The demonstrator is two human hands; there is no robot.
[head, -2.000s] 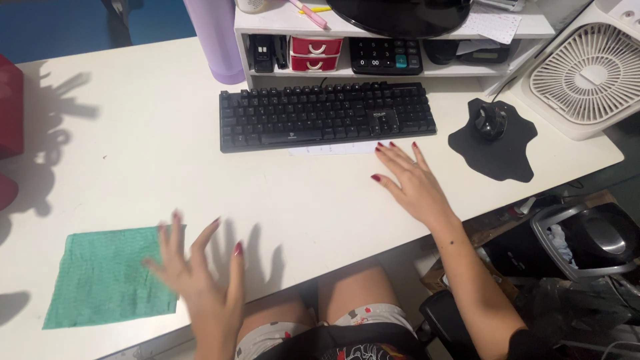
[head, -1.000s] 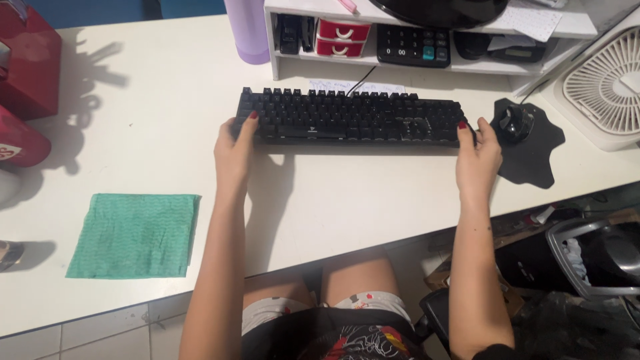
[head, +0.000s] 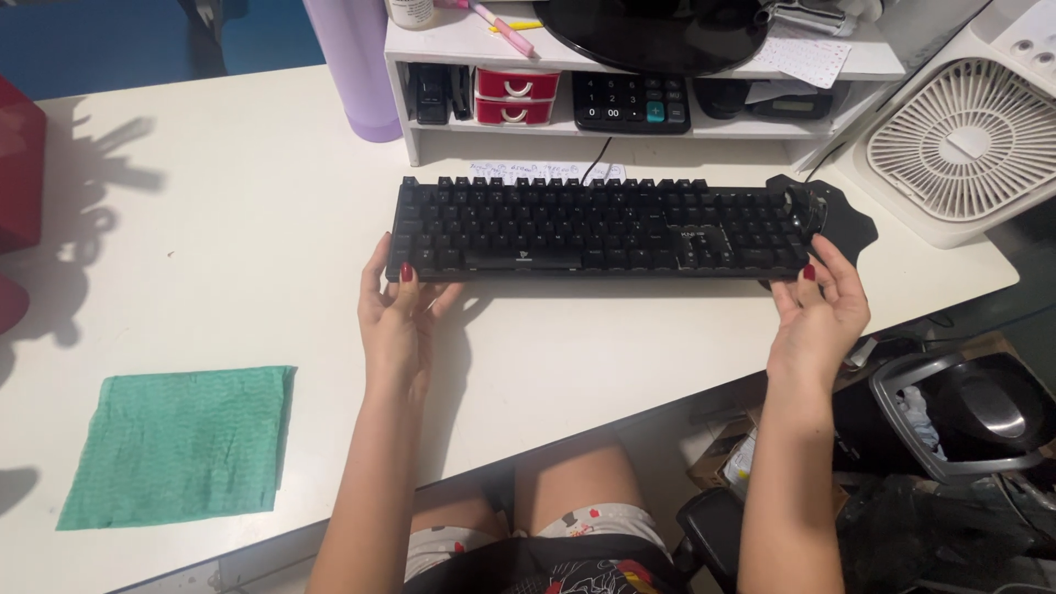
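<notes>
A black computer keyboard [head: 528, 235] is held up over the white desk, its near edge lifted, between my two hands. My left hand [head: 400, 322] grips its near left corner, thumb on top and fingers beneath. At the near right corner my right hand [head: 821, 318] holds it the same way. Behind the keyboard lies a paper with handwriting [head: 544, 172], partly covered. A folded green cloth [head: 186, 450] lies flat on the desk to the left. Just beyond the keyboard's right end are a dark mouse [head: 807, 210] and a black mouse pad [head: 850, 223].
A white shelf [head: 701, 70] holds a calculator [head: 631, 103], small red drawers [head: 516, 97] and a black monitor base [head: 652, 33]. Beside it stand a lilac bottle [head: 355, 70] and a white fan [head: 965, 148]. A black bin [head: 965, 412] stands below the desk's right edge.
Two seconds ago both hands were off the keyboard, which lay on the desk. One second ago both held its ends, and they still hold it now. The paper behind it shows more.
</notes>
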